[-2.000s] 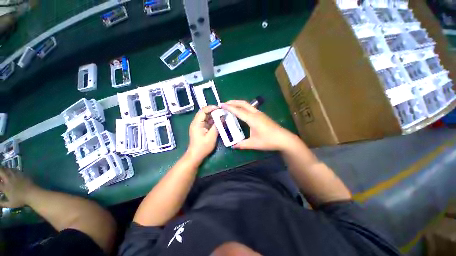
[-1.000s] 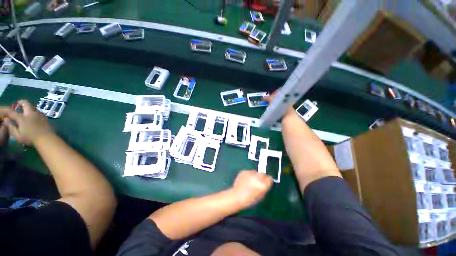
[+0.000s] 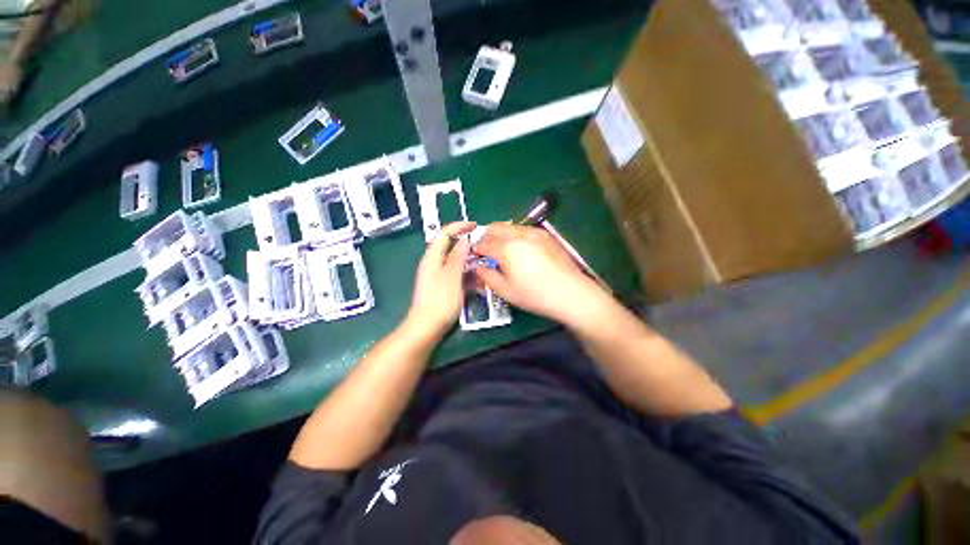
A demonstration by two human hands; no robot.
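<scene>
A white plastic housing (image 3: 486, 312) lies on the green bench between my hands, with a blue part (image 3: 489, 263) at its far end under my right fingers. My left hand (image 3: 438, 282) grips the housing's left side near its far end. My right hand (image 3: 523, 268) has its fingertips closed on the blue part at that end; the fingers hide most of it. A single white shell (image 3: 441, 209) lies just beyond my hands. A hammer (image 3: 540, 209) with a dark head lies behind my right hand.
Stacked white shells (image 3: 218, 357) stand to the left, more (image 3: 330, 213) nearer the rail. A metal upright (image 3: 417, 85) rises from the rail. The conveyor carries housings (image 3: 313, 134). A large carton (image 3: 681, 181) of white pieces stands right. Part of another person shows at the lower left.
My right hand has come back from the conveyor and both hands are together at a housing. One white housing remains on the conveyor right of the upright. The view has turned.
</scene>
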